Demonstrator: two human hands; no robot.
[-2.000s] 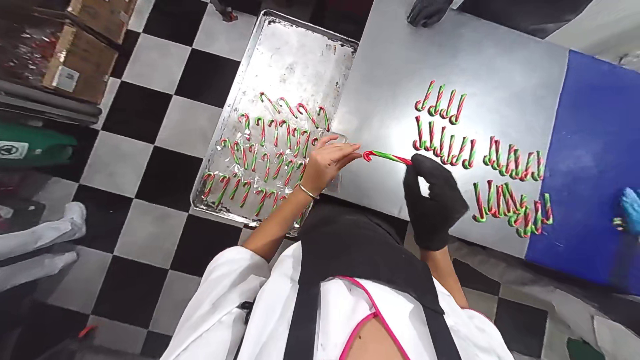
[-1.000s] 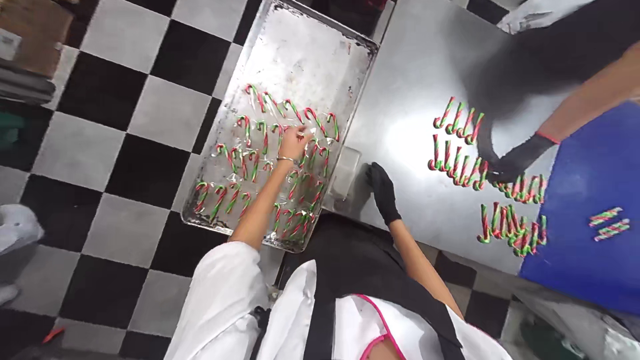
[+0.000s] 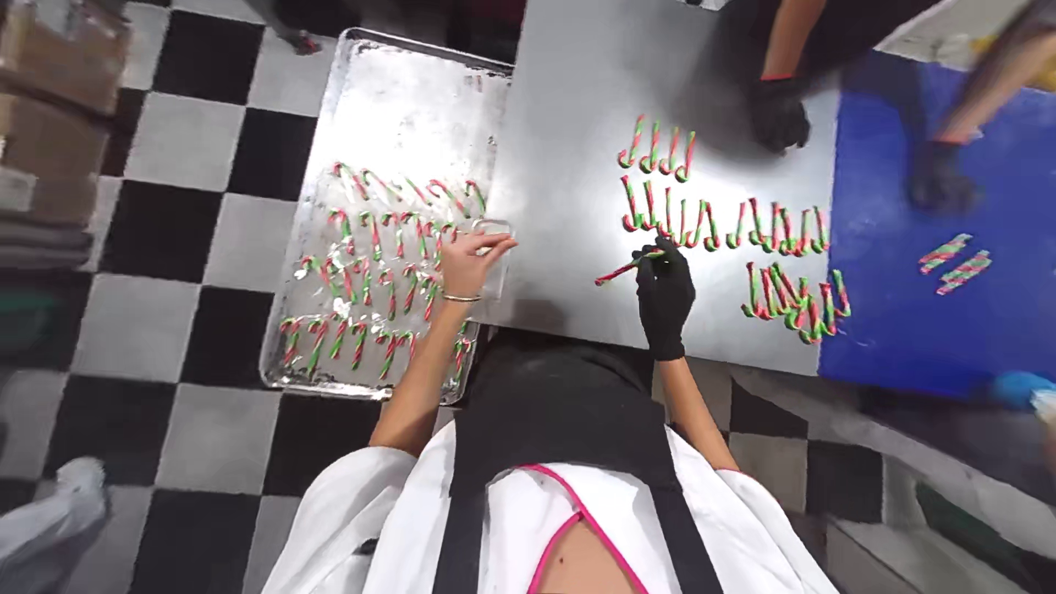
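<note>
My right hand (image 3: 665, 289), in a black glove, holds a red and green candy cane (image 3: 627, 269) above the steel table (image 3: 569, 206), below the rows of unwrapped candy canes (image 3: 676, 216). My left hand (image 3: 474, 260), bare with a bracelet, is over a small clear container (image 3: 493, 285) at the table's left edge. Its thumb and fingertips are pinched together; whether something thin is between them cannot be told. To its left, a metal sheet tray (image 3: 404, 107) bears several rows of candy canes (image 3: 392, 293), which look clear-wrapped.
Black-gloved hands of a co-worker (image 3: 780, 115) reach over the table's far side and the blue mat (image 3: 874, 247). Two short striped candy pieces (image 3: 945, 253) lie on that mat. A blue-gloved hand (image 3: 1023, 388) shows at the right edge. Cardboard boxes (image 3: 62, 140) stand at the left.
My left hand has moved from over the tray's candy canes to the container. My right hand, empty on the table a second ago, has moved right and taken hold of a candy cane.
</note>
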